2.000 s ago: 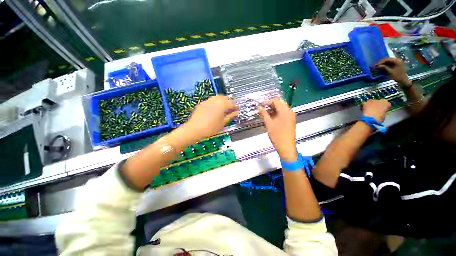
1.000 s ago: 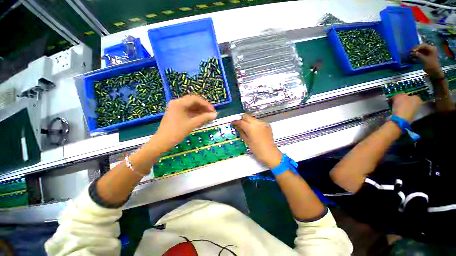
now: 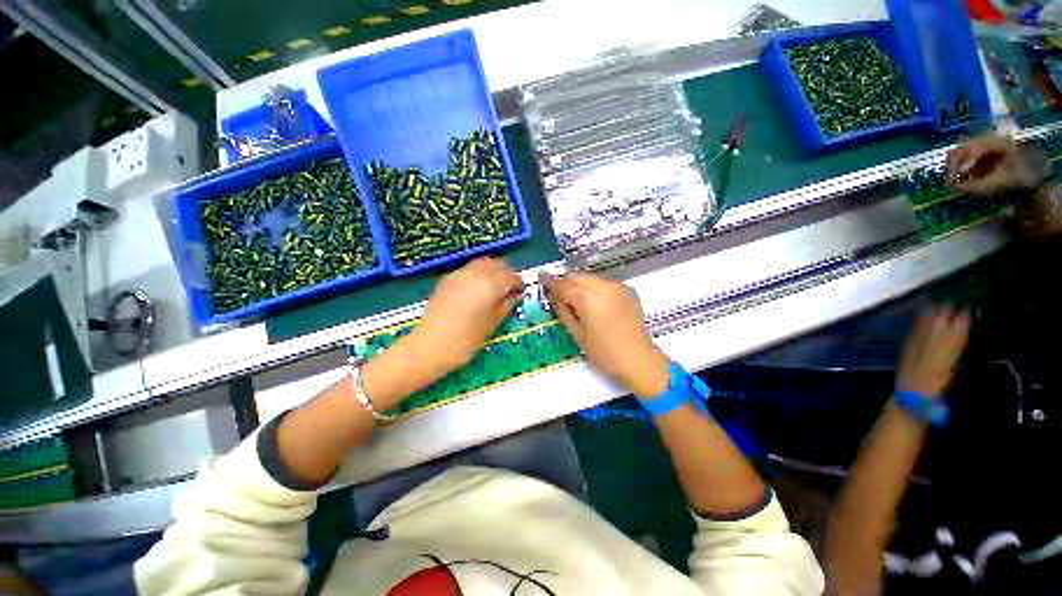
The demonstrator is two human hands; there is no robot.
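The green circuit board panel (image 3: 501, 359) lies on the conveyor rails in front of me, with small dark and pale parts on it. My left hand (image 3: 472, 305) is over the board's upper edge, thumb and fingertips pinched together. My right hand (image 3: 600, 320) is at the board's upper right corner, fingertips pinched, close beside the left ones. Whether either hand holds a small part is too small to tell. Two blue bins behind the board hold dark and yellow-green capacitors, the left bin (image 3: 289, 233) and the right bin (image 3: 443, 210).
A silvery ribbed stack (image 3: 617, 163) lies right of the bins, with a dark-red-handled tool (image 3: 731, 146) beside it. A small blue box (image 3: 266, 126) with a clear bag stands behind. At the right, another person's hands and blue wristband (image 3: 921, 405) are near another board (image 3: 949, 207) and bin (image 3: 850, 87).
My left hand has moved down and right to the board's upper edge, near my right hand, which has stayed at the board's corner. The neighbour's wristbanded hand has moved down off the line.
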